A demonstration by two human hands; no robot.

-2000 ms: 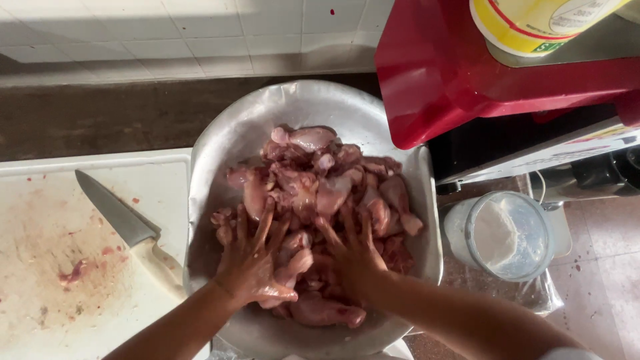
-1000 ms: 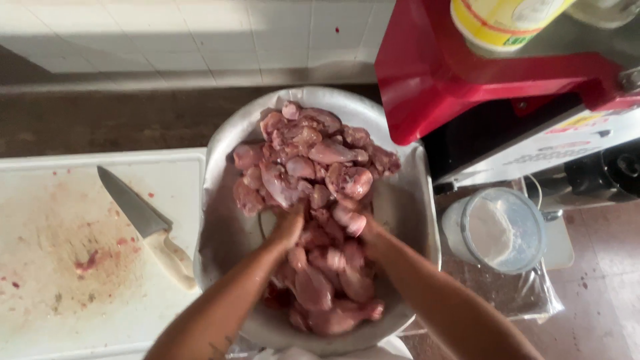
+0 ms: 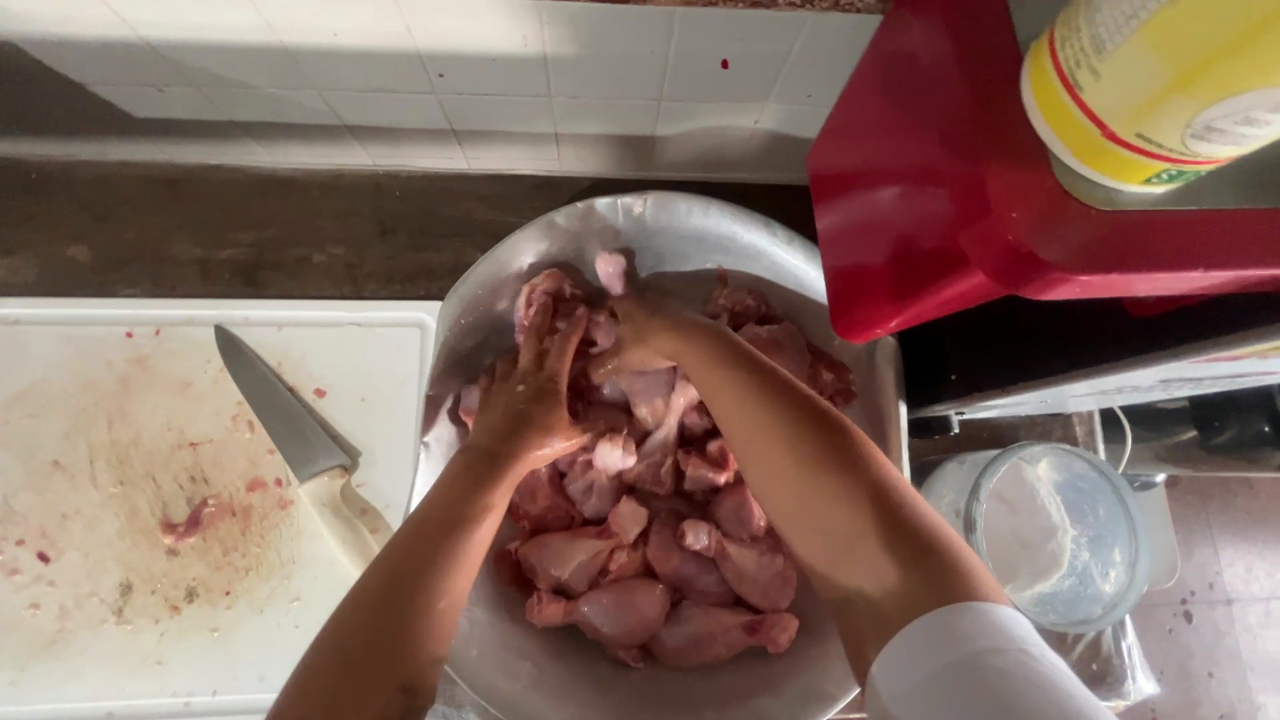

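A large round metal basin is filled with raw chicken pieces, several of them drumsticks. My left hand lies on the pieces at the left of the heap, its fingers spread and pointing to the basin's far side. Beside it, my right hand reaches across to the upper part of the heap, where a drumstick's knobby end sticks up near it. Its fingers are partly hidden among the meat, so its grip is unclear. The lower drumsticks lie untouched near the basin's front.
Left of the basin, a kitchen knife lies on a stained white cutting board with meat scraps. A red appliance carrying a yellow container overhangs the right side. A clear tub of white contents stands at right; a tiled wall is behind.
Both hands have moved from the middle of the basin toward its far side. The left hand's fingers are spread again, and the chicken pieces are spread out differently, with more toward the front.
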